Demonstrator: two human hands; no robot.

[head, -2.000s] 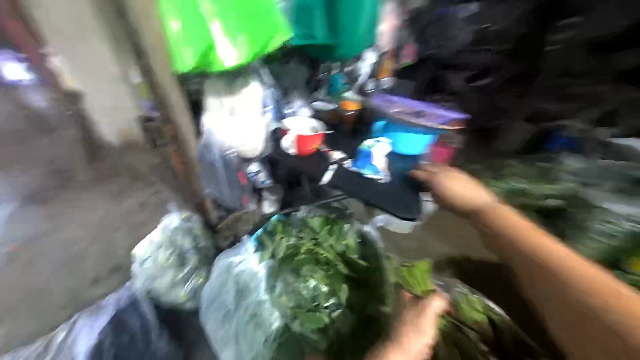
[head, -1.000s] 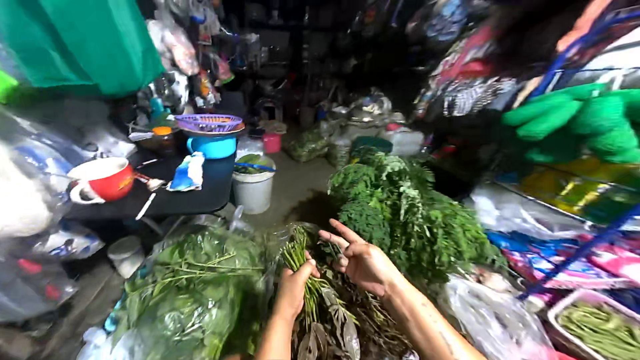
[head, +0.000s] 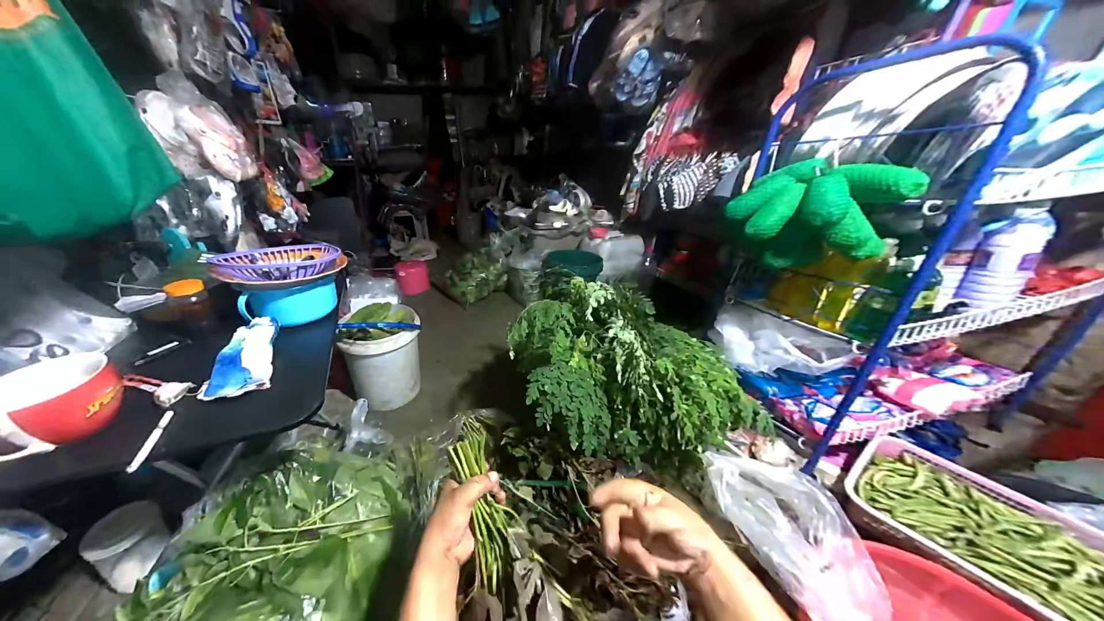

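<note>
My left hand (head: 464, 516) is closed around a bundle of green leafy stems (head: 476, 461), low in the middle of the view. To its right, my right hand (head: 647, 530) has curled fingers and lies near a thin green strip (head: 548, 483) that runs between the two hands; whether the fingers pinch it is unclear. Dark, wilted-looking leaves (head: 578, 517) lie under and between the hands. Beyond them stands a heap of feathery green leaf sprigs (head: 621, 371). Leafy greens in clear plastic (head: 293, 526) sit left of my left hand.
A black table (head: 285, 388) at left holds a red pot (head: 73, 405) and a blue pot (head: 297, 302). Behind it stands a white bucket (head: 384, 366). At right are a blue-framed rack (head: 936, 250), a crate of green beans (head: 975, 517) and a red basin (head: 923, 586).
The view has swung right since the first frame. My right hand, with fingers spread a second ago, is now curled and lower, beside the thin green strip. My left hand stays on the stems.
</note>
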